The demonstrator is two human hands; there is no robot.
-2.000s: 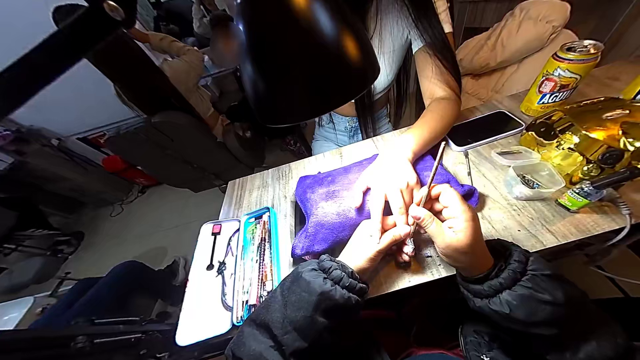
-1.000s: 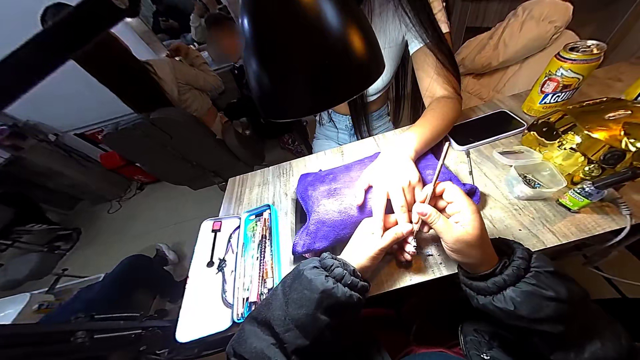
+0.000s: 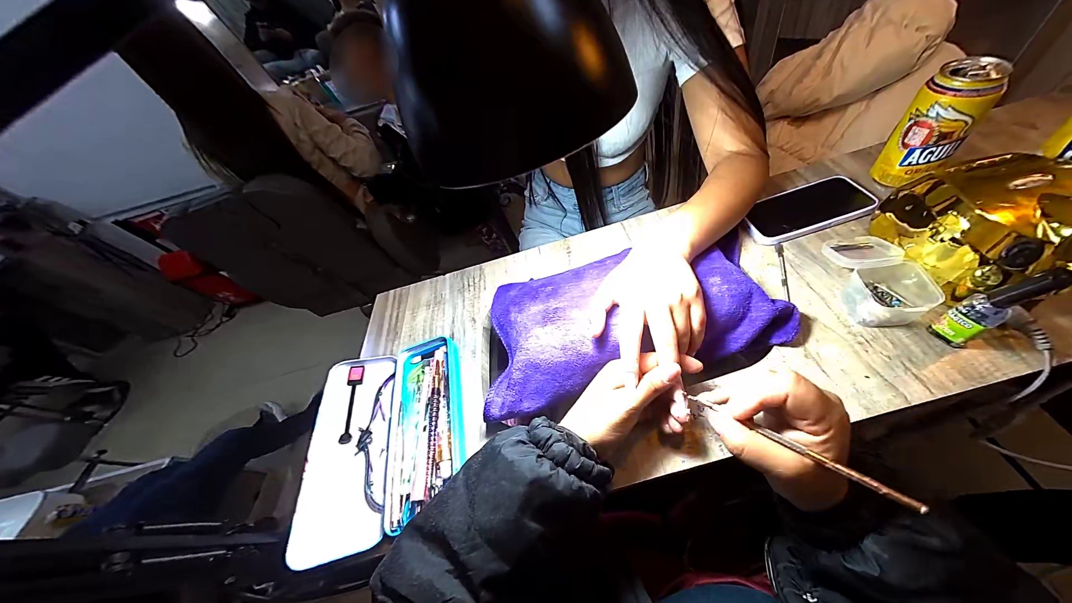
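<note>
My left hand (image 3: 615,402) grips a finger of another person's hand (image 3: 657,289), which rests palm down on a purple towel (image 3: 548,331). In my right hand (image 3: 787,427) is a slim brush-like tool (image 3: 842,469); its handle slants down to the right, and its tip lies close to the held fingertip, too glared to make out. A blue-edged case (image 3: 458,402) holding several brushes and pens lies left of the towel, beside its white lid (image 3: 339,469). Under the held fingers the wooden table top (image 3: 670,461) shows.
A black lamp shade (image 3: 511,92) hangs over the table. To the right are a phone (image 3: 812,209), a small plastic container (image 3: 892,293), a yellow Aguila can (image 3: 942,121), a gold shiny object (image 3: 997,209), a small green-labelled bottle (image 3: 963,322) and a white cable (image 3: 1038,360).
The tool in my right hand has swung from pointing upward to slanting down to the right, and my right hand has turned with it. My left hand still holds the finger.
</note>
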